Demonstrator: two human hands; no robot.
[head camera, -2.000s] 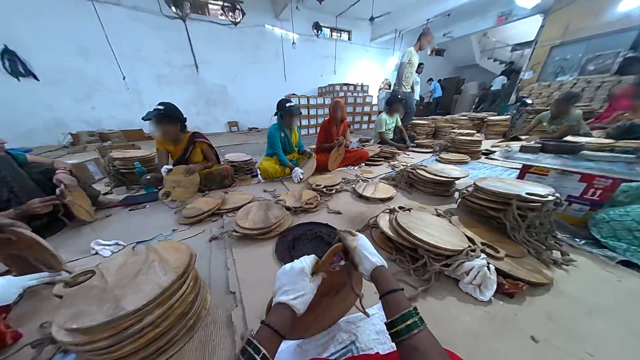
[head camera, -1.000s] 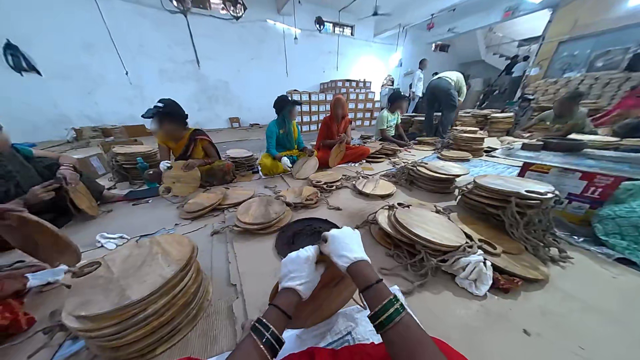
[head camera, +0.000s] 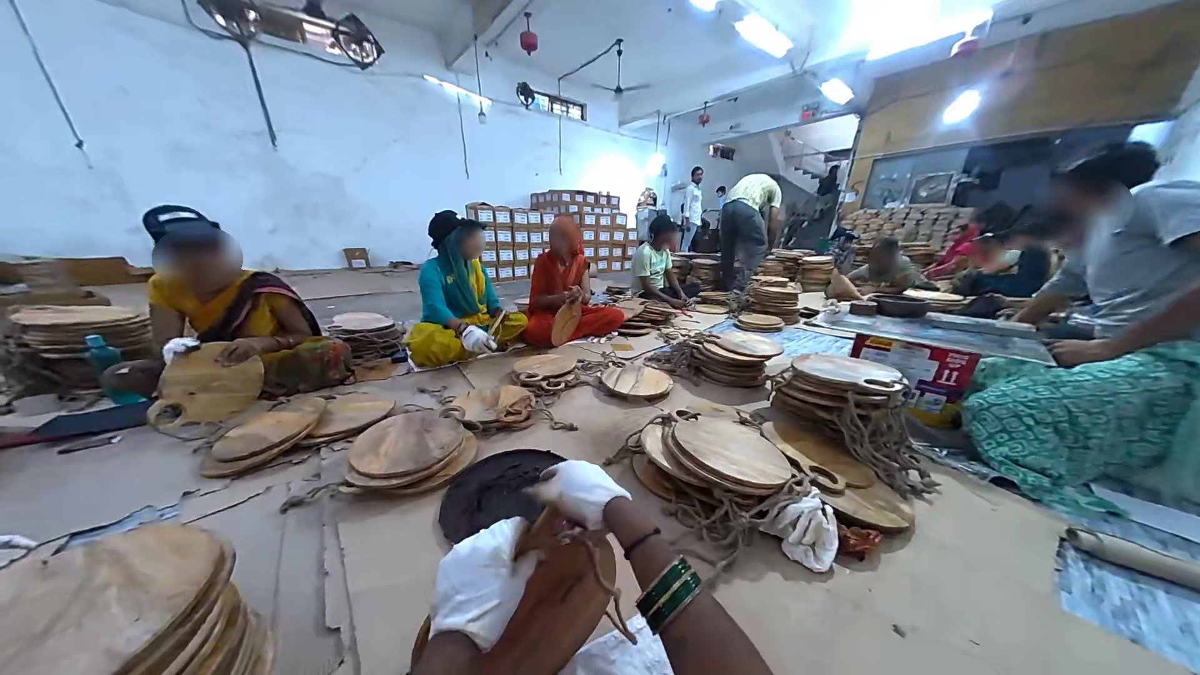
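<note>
My left hand (head camera: 483, 583), in a white glove, grips the edge of a round wooden board (head camera: 553, 605) near its handle end. The board is tilted upright in front of me, darker than the stacked boards. My right hand (head camera: 579, 492), also gloved in white, is closed at the board's handle end; whether it holds the board, the cord or a cloth is hidden. A cord (head camera: 605, 581) hangs from that end over the board's face. Just beyond my hands a dark round tray (head camera: 487, 487) lies on the floor.
Stacked round boards stand at left (head camera: 112, 600) and right (head camera: 731, 450), the right ones with tangled cords. A crumpled white cloth (head camera: 808, 532) lies beside them. People sit on the cardboard-covered floor (head camera: 975, 600) further off; a person (head camera: 1116, 281) is at the right by a low table (head camera: 937, 336).
My hands have moved apart at the board's handle end, and the hanging cord now shows. The view has turned somewhat to the right.
</note>
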